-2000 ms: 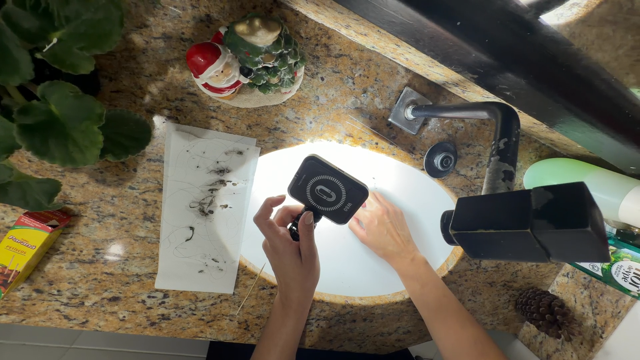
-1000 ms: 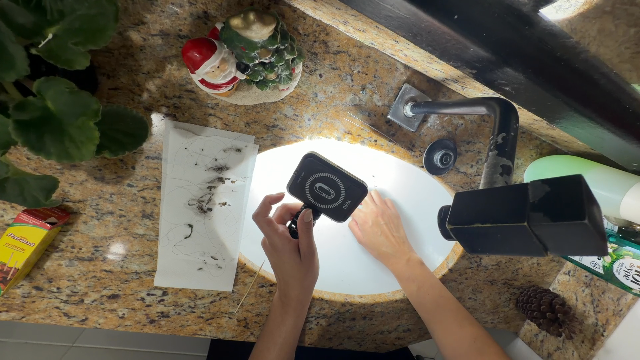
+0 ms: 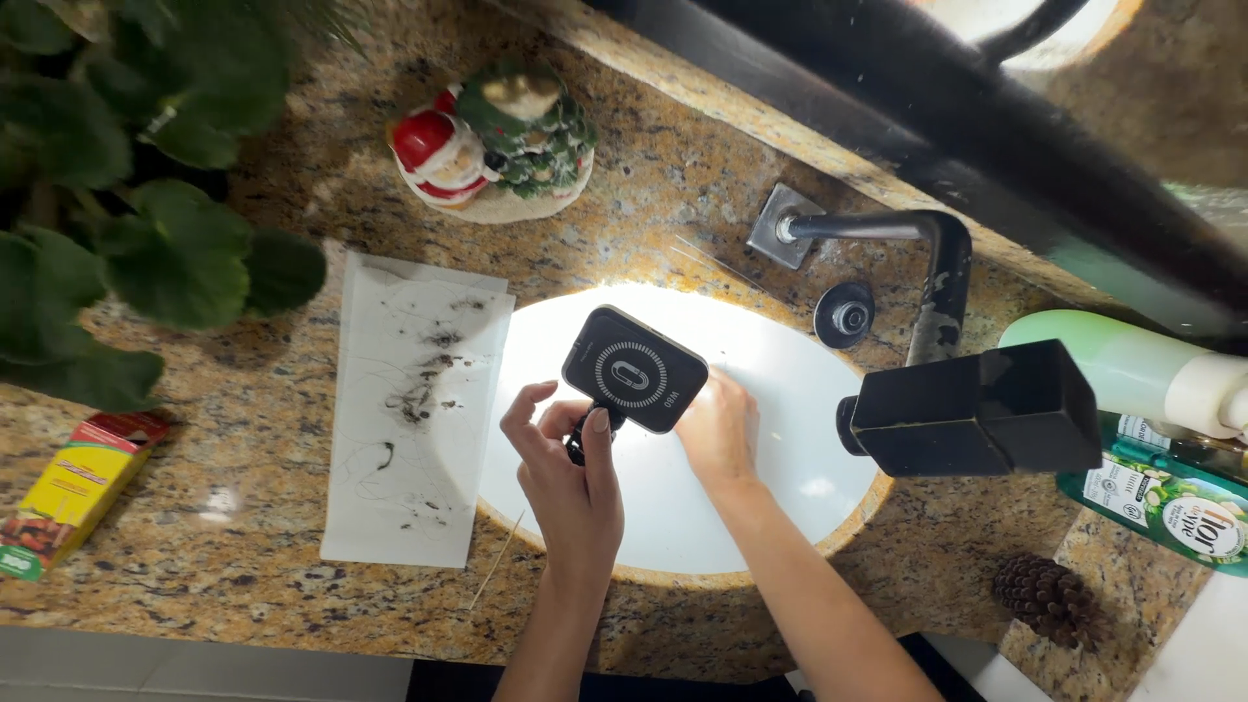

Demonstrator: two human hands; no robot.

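Observation:
My left hand (image 3: 575,478) grips the stem of a small black rectangular lamp (image 3: 636,369), whose dark back bears a ring mark and faces the camera. Bright light falls on the white oval sink basin (image 3: 799,419) beneath it. My right hand (image 3: 720,424) is down in the basin, just right of the lamp; its fingers are partly hidden behind the lamp, so whether they hold anything does not show. Left of the basin lies a white paper sheet (image 3: 409,507) with dark clumps and hair-like strands. A thin wooden stick (image 3: 497,561) rests by the basin's near edge.
A black faucet (image 3: 975,409) reaches over the basin's right side, near a black round drain stopper (image 3: 844,315). A Santa figurine (image 3: 444,156) stands behind the paper. A yellow box (image 3: 78,492) and leafy plant (image 3: 175,253) are left; bottles (image 3: 1121,361) and a pine cone (image 3: 1048,600) are right.
My right hand, earlier with its fingers spread flatter in the basin, now looks more curled behind the lamp. My left hand keeps its hold on the lamp.

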